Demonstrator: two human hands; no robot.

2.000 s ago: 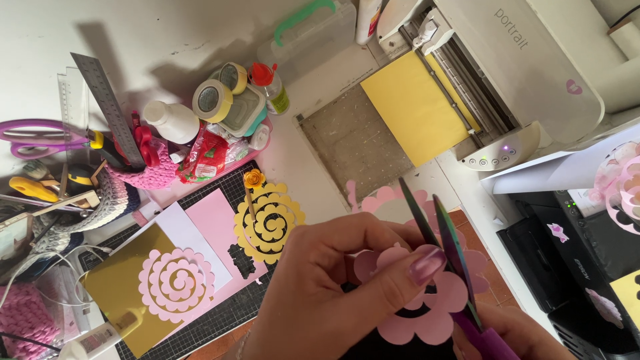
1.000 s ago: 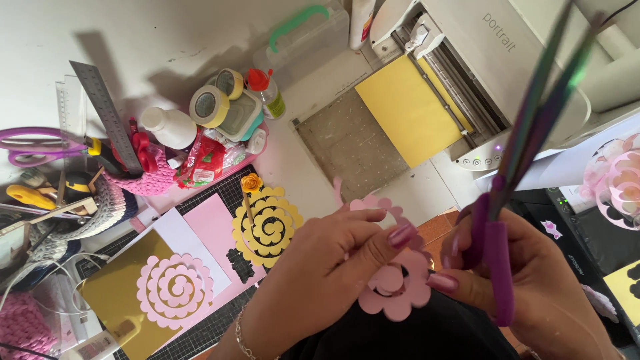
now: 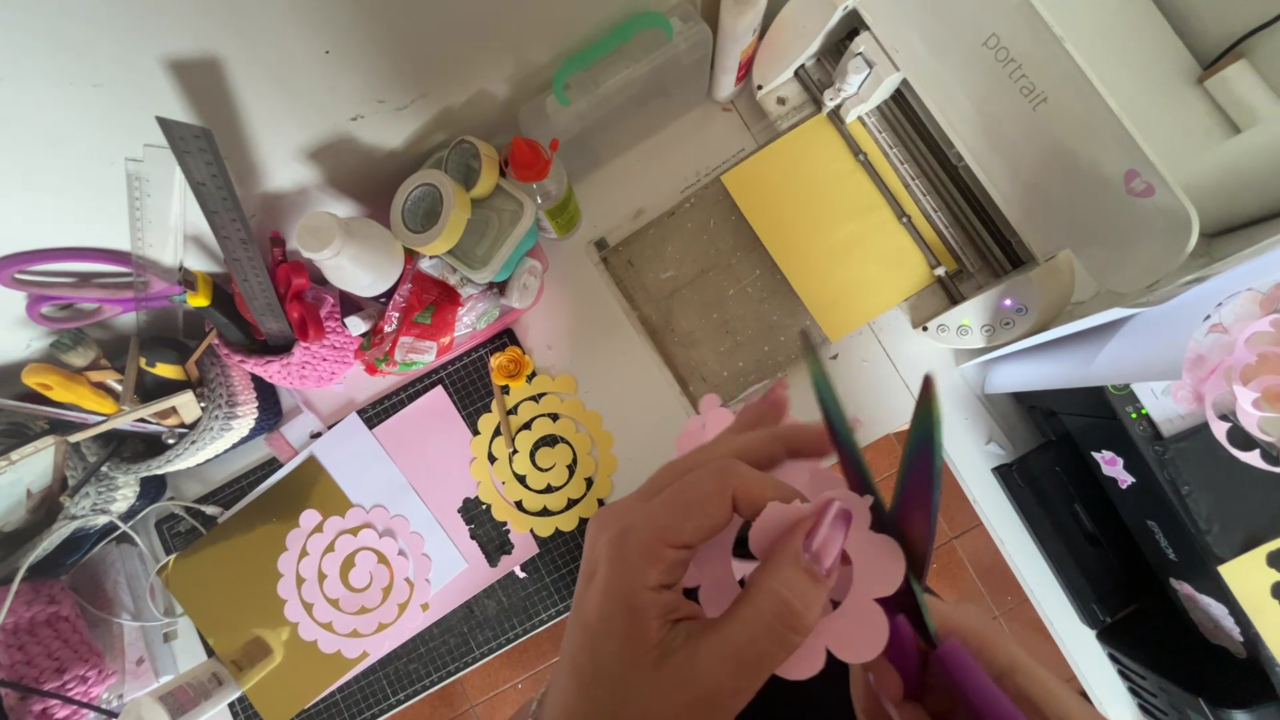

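My left hand point(image 3: 700, 570) pinches a pink scalloped paper spiral point(image 3: 865, 590) between thumb and fingers. My right hand point(image 3: 970, 660), low in the view and partly hidden, holds purple-handled scissors point(image 3: 915, 520). Their iridescent blades point up and stand apart at the right edge of the pink paper. Another scalloped pink spiral point(image 3: 350, 580) lies flat on gold card at the left. Beside it, a yellow paper spiral point(image 3: 545, 455) rests on the black cutting mat point(image 3: 545, 580), with a small orange rolled paper flower point(image 3: 511, 366) on a stick over its upper edge.
A cutting machine point(image 3: 1050, 130) with yellow card point(image 3: 830, 230) on its mat is at the upper right. Below it is a black printer point(image 3: 1130, 560). Tape rolls point(image 3: 430, 212), a red-capped bottle point(image 3: 545, 190), a metal ruler point(image 3: 225, 230) and crocheted baskets point(image 3: 300, 345) fill the left side.
The scissors, raised at the right one second ago, are lower and beside the pink paper, with their blades apart. My left hand still holds the paper.
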